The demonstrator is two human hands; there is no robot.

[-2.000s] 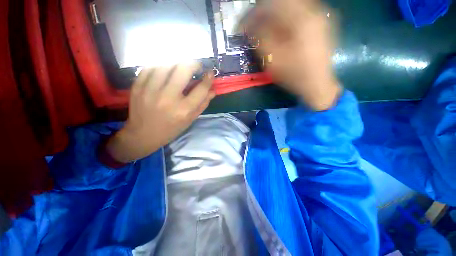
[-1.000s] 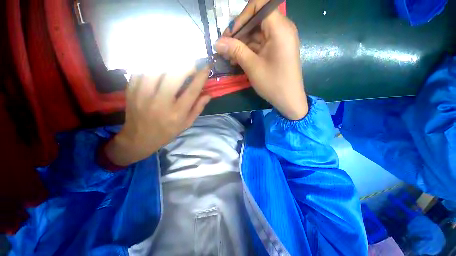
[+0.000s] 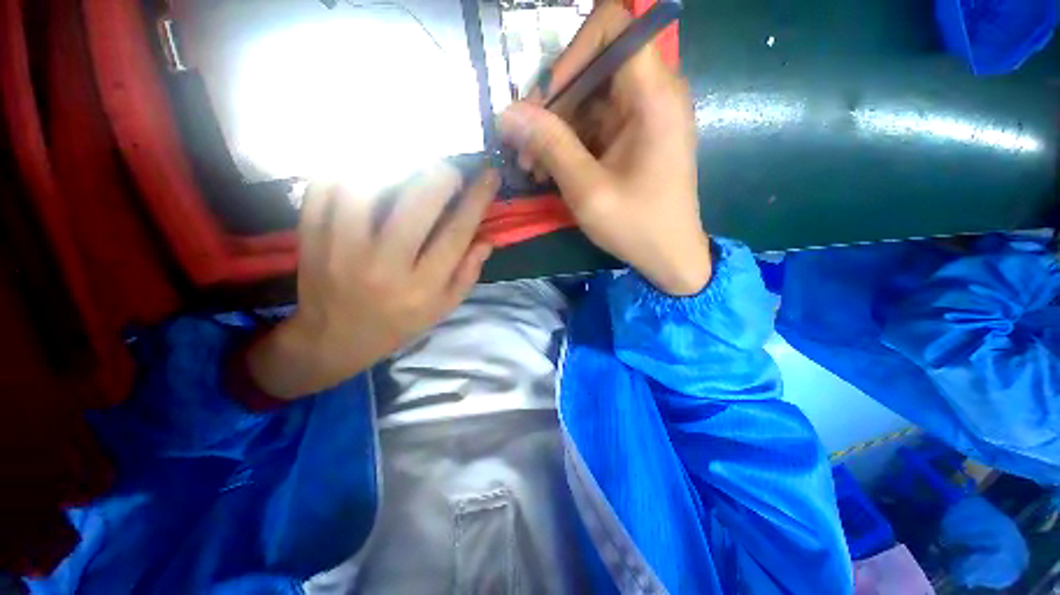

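Note:
An open-backed tablet unit lies in a red holding frame, cut off by the picture's top edge. Its battery glares white. The main board shows in part at the unit's right end. My left hand lies over the unit's lower edge, fingers spread, fingertips near the board's lower left; I see nothing held in it. My right hand holds dark tweezers, slanting down to the left over the board. The tweezers' tip is hidden behind my fingers.
Red frames are stacked at the left. The dark-green bench extends right, with a blue bin at the top right. Another person's blue sleeve is at the right, below the bench edge.
My right hand has come down from the right side with the tweezers, now over the board. My left hand stays at the unit's lower edge. The view has shifted slightly.

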